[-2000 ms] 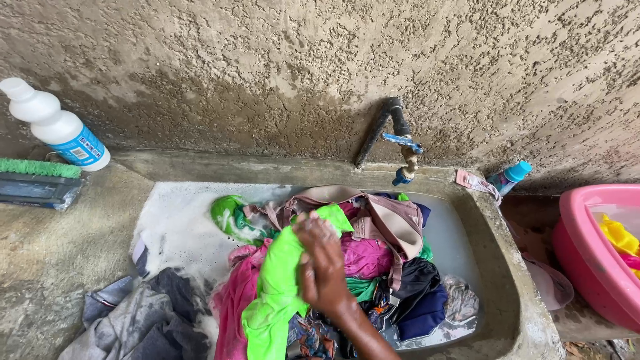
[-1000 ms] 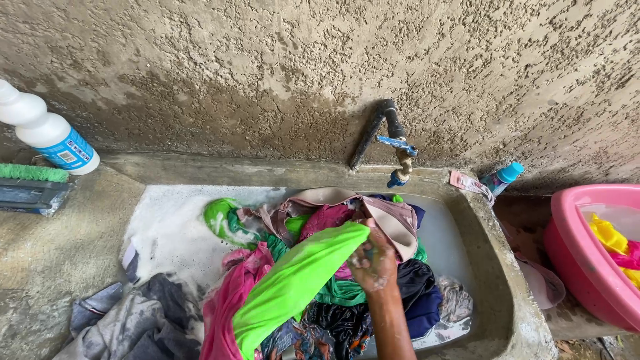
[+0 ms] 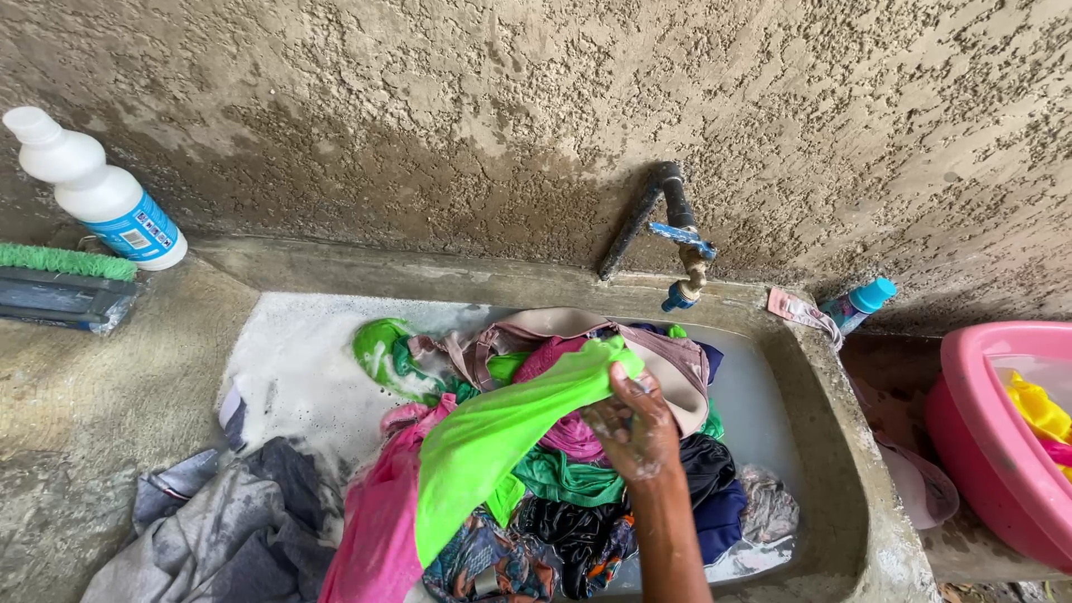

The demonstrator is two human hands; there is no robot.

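Note:
My right hand [image 3: 638, 423], wet with suds, pinches one end of a lime-green garment [image 3: 494, 427] between thumb and fingers. The cloth stretches down to the left over a pink garment [image 3: 385, 511]. Below and around it, a heap of wet clothes lies in a concrete wash basin [image 3: 837, 452]: a beige garment [image 3: 670, 360], a green one [image 3: 569, 479], a black one [image 3: 708, 461] and a navy one [image 3: 722, 523]. Suds [image 3: 301, 360] float at the basin's left. My left hand is out of view.
Grey clothes [image 3: 226, 536] lie at the basin's left edge. A white bottle [image 3: 109, 193] and a green-bristled brush [image 3: 67, 285] stand on the left ledge. A tap [image 3: 688, 260] juts over the basin. Right are a blue-capped bottle [image 3: 858, 303] and a pink tub [image 3: 988, 435] holding yellow cloth.
Two seconds ago my right hand lay palm down on the lime-green garment. It has since moved right and turned over, and now lifts one end of the cloth.

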